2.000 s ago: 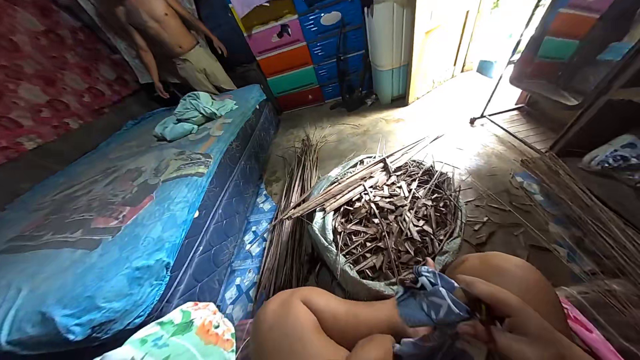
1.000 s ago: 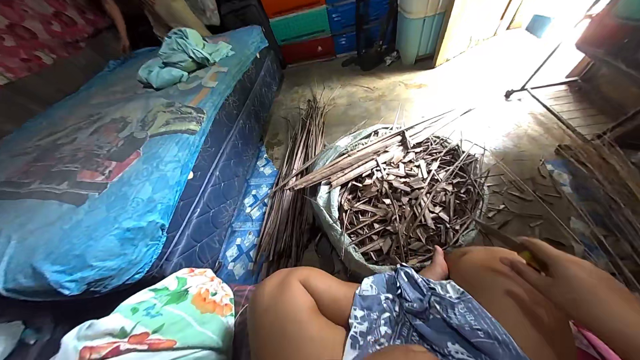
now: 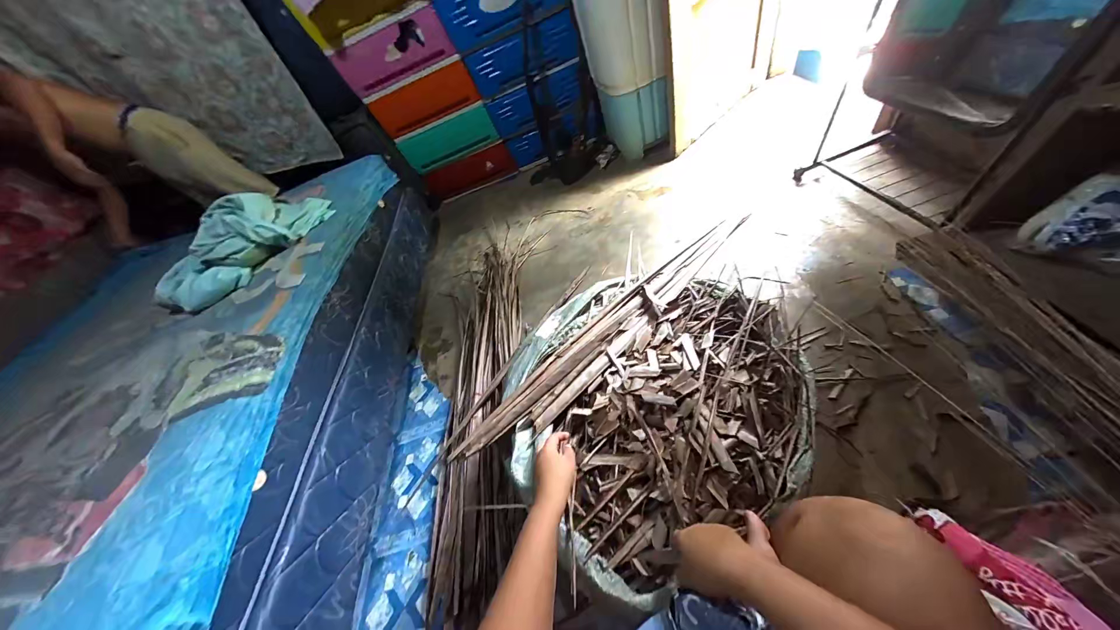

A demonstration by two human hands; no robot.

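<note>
A woven sack [image 3: 803,437] with a rolled rim is heaped with short cut pieces of dry brown leaf or stalk [image 3: 691,394]. Across its left side lies a bundle of long dry strips [image 3: 569,363]. At the sack's left rim, my left hand [image 3: 556,464] is raised with fingers bent near the lower ends of that bundle; whether it grips a strip is unclear. My right hand [image 3: 717,556] is curled low over the sack's near edge, beside my right knee, with a dark blade-like end just showing at its left. More long strips [image 3: 481,350] lie on the floor left of the sack.
A mattress [image 3: 350,376] with a blue sheet is on the left, bearing a crumpled green cloth [image 3: 236,245]. A person [image 3: 166,140] leans over its far end. Plastic drawers [image 3: 437,105] stand behind. Another pile of long strips [image 3: 1015,324] and a metal-legged frame [image 3: 840,162] are at the right.
My left hand has come into view at the sack's left rim. My right hand has moved left from over the right knee to the sack's near edge. The person at the bed now bends over it.
</note>
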